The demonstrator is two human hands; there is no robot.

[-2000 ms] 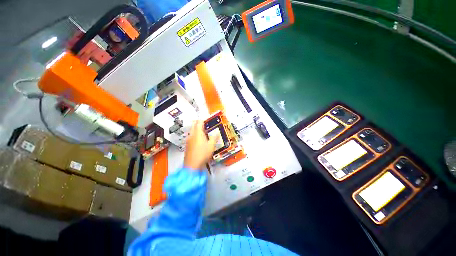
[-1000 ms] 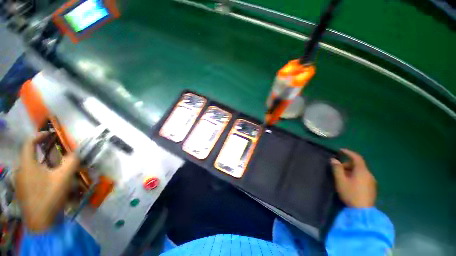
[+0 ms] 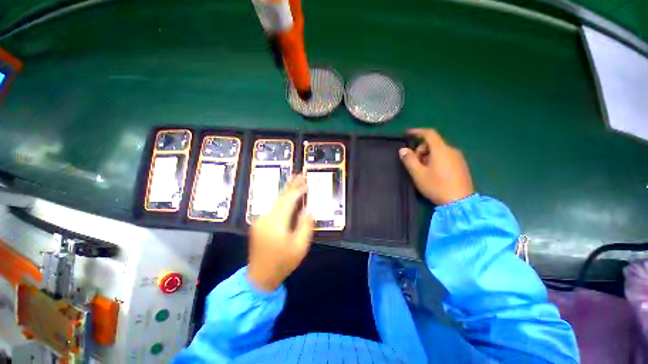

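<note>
The black phone tray lies on the green bench. Its four left slots hold orange-edged phone assemblies; the rightmost slot is empty. My left hand lies over the lower right of the third phone, with its fingers at the left edge of the fourth phone. Whether it grips that phone is not clear. My right hand is at the tray's upper right corner, thumb and finger closed around the edge. The orange electric screwdriver hangs with its tip over the left round dish.
A second round dish stands behind the tray. The white machine with its red stop button, green buttons and an orange fixture is at lower left. A white board lies at right rear. Pink fabric shows at lower right.
The view has swung right. My left hand has moved from the machine's fixture to the tray, where a fourth phone now lies. My right hand remains at the tray's right end.
</note>
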